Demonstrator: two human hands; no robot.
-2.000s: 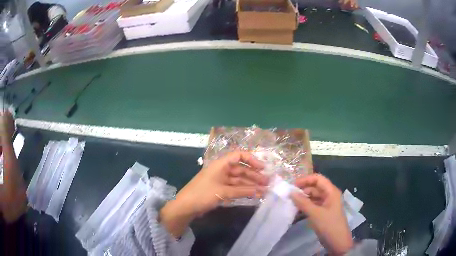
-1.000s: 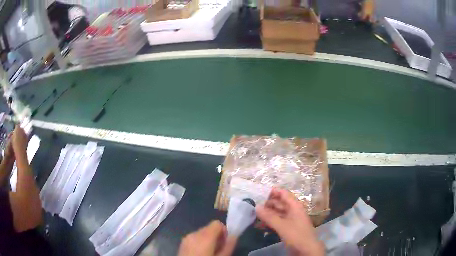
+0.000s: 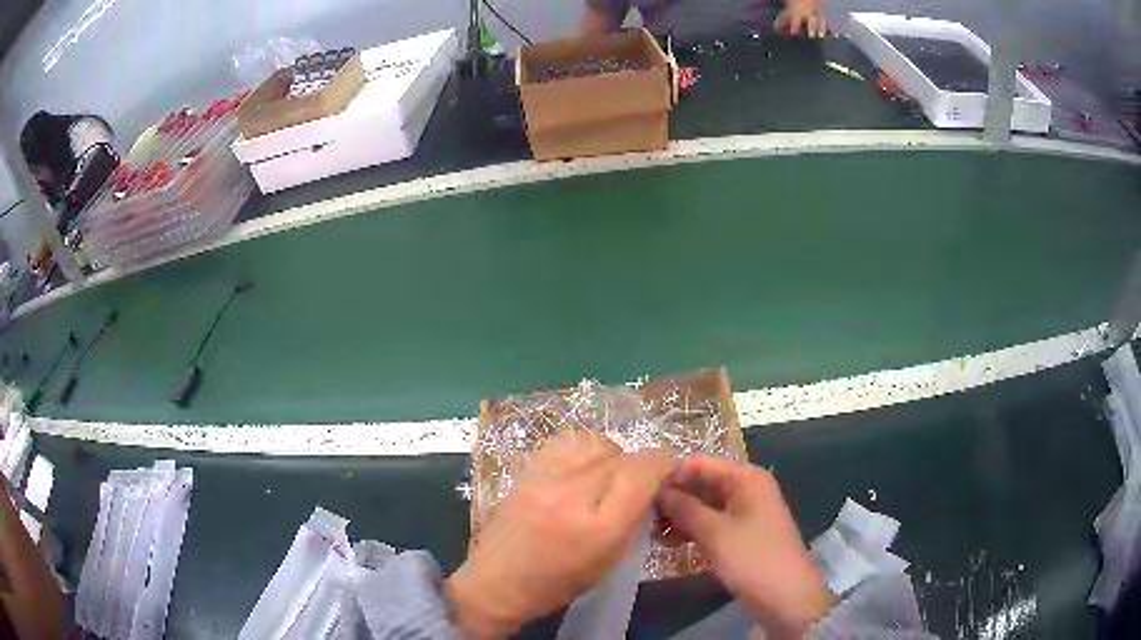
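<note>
My left hand (image 3: 551,519) and my right hand (image 3: 745,531) meet over the front of an open parts carton (image 3: 483,431) full of glittering clear pieces. Both hands pinch the upper end of a narrow milky-white sleeve (image 3: 606,610), which hangs down toward the lower edge of the picture. The fingers hide the sleeve's end, so I cannot tell whether a clear piece is held there. Piles of white sleeves lie at the left (image 3: 135,550), beside my left sleeve cuff (image 3: 298,581) and by my right wrist (image 3: 857,544).
A green belt (image 3: 601,275) runs behind the white strip, with black-handled tools (image 3: 188,385) on its left. Across it are clear trays of red parts (image 3: 169,200), a white box (image 3: 344,131), a deeper brown carton (image 3: 594,115), a white tray (image 3: 1020,110) and a person's hand (image 3: 802,18).
My left hand has risen from below the carton to its front and meets my right hand at the sleeve's end. The sleeve's upper end is now covered by fingers. The camera view has tilted.
</note>
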